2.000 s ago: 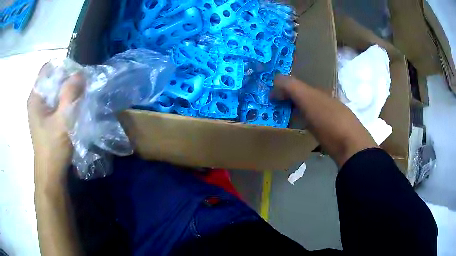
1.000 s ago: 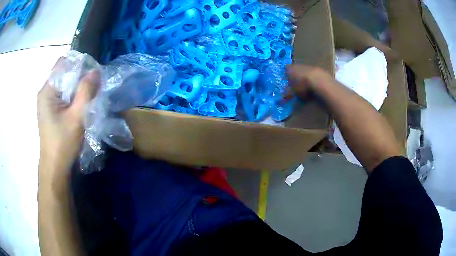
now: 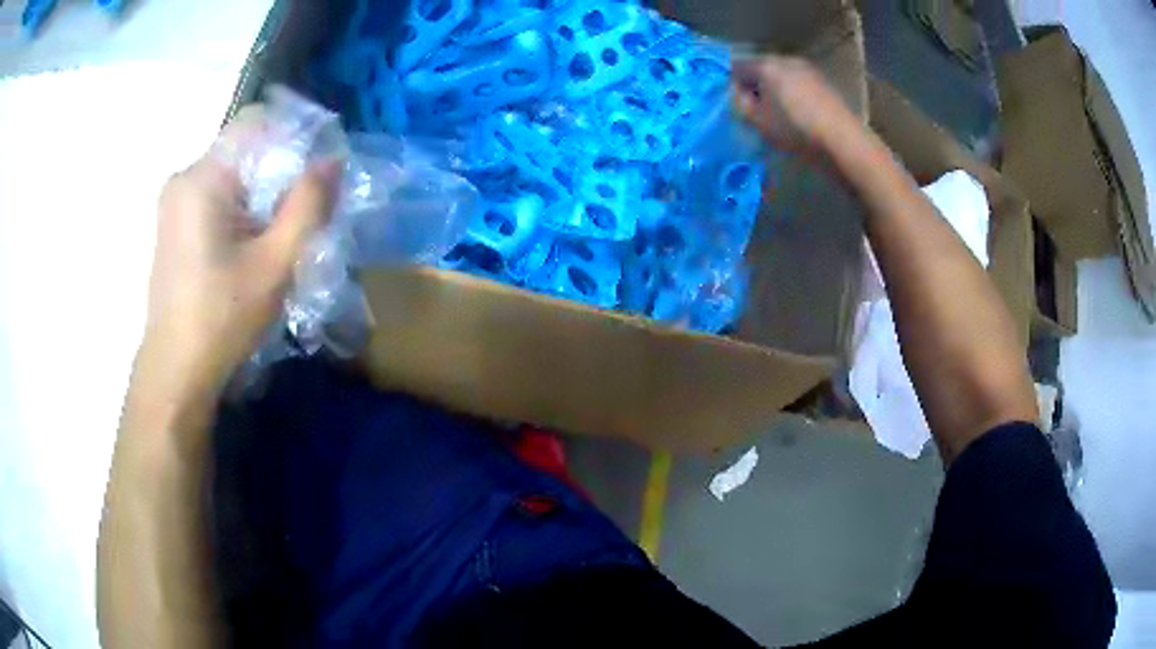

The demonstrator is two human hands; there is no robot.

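My left hand [image 3: 247,241] is closed on a crinkled clear plastic bag [image 3: 412,209], which hangs over the carton's near left corner. My right hand [image 3: 780,108] is raised at the carton's right side, its fingers together at the top of a clear film [image 3: 716,190] that stretches down over shells; the hand is blurred. The large open brown carton [image 3: 545,361] is heaped with blue controller shells [image 3: 596,197], some under glossy film. The hidden fingertips of the left hand lie inside the crumpled bag.
A second carton [image 3: 1010,241] at the right holds opaque white sheet [image 3: 894,380]. A white scrap [image 3: 734,474] and a yellow line [image 3: 654,505] are on the grey floor. The white bench [image 3: 64,317] is at the left, with blue shell parts at its far edge.
My right hand has moved up and away along the carton's right side, with clear film now stretched below it. My left hand still holds the bag, slightly further right in view.
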